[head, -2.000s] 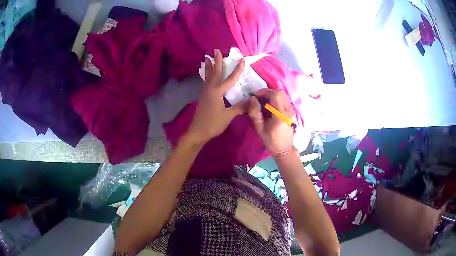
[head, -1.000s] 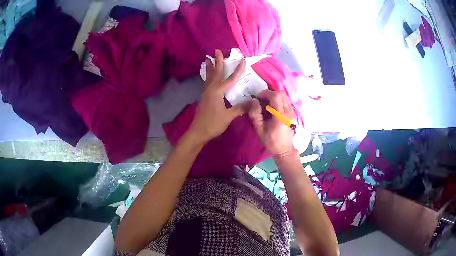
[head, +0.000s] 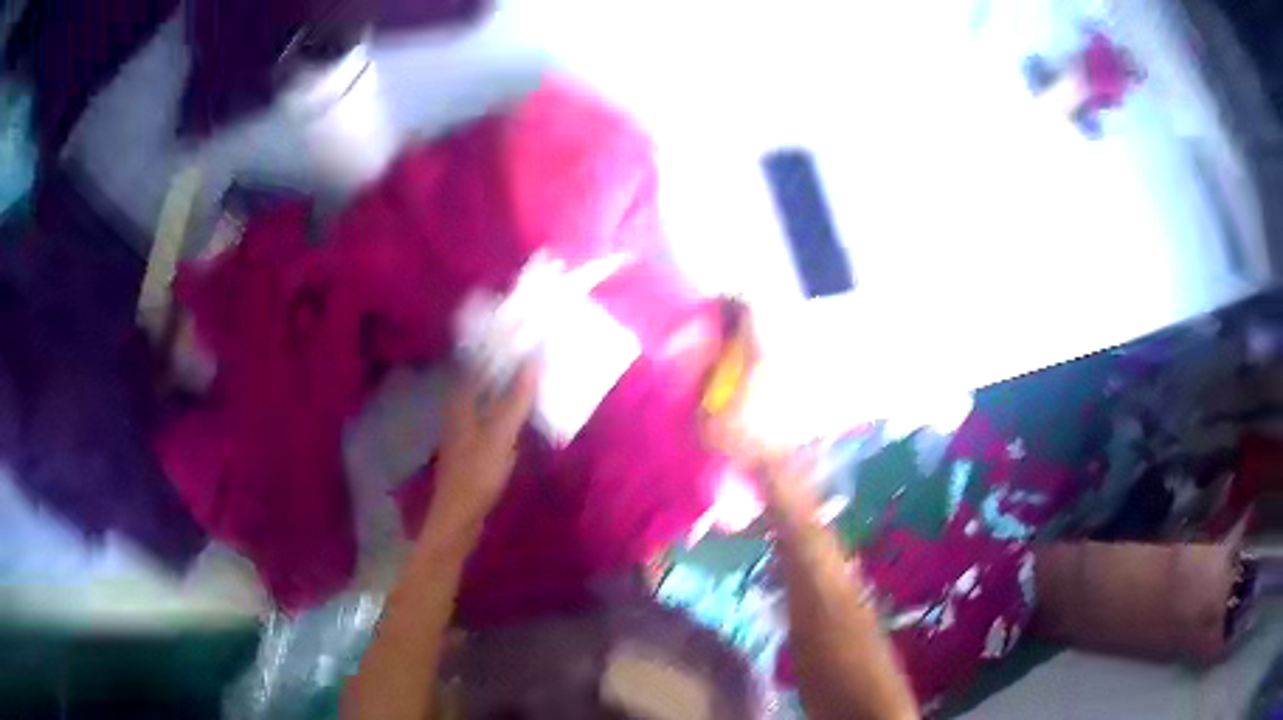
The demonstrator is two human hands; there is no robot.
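Observation:
The frame is blurred. A magenta cloth bundle (head: 591, 176) lies on the table in front of me, with a white paper label (head: 584, 369) on its middle. My left hand (head: 486, 422) is at the lower left edge of the label; whether its fingers grip the paper is too blurred to tell. My right hand (head: 746, 408) is at the bundle's right side and holds the yellow-orange marker pen (head: 728, 369), upright and away from the label. The label's writing cannot be read.
Another magenta bundle (head: 275, 422) and dark purple cloth (head: 78, 366) lie at the left, near a cream strip (head: 169, 246). A dark phone (head: 808, 222) lies right of the bundle. A small magenta piece (head: 1105, 71) is far right. Scraps (head: 929, 577) lie below the table edge.
The view has turned and shifted, and is now blurred. My right hand has lifted the pen off the label and moved right. My left hand is lower on the label, no longer spread over it.

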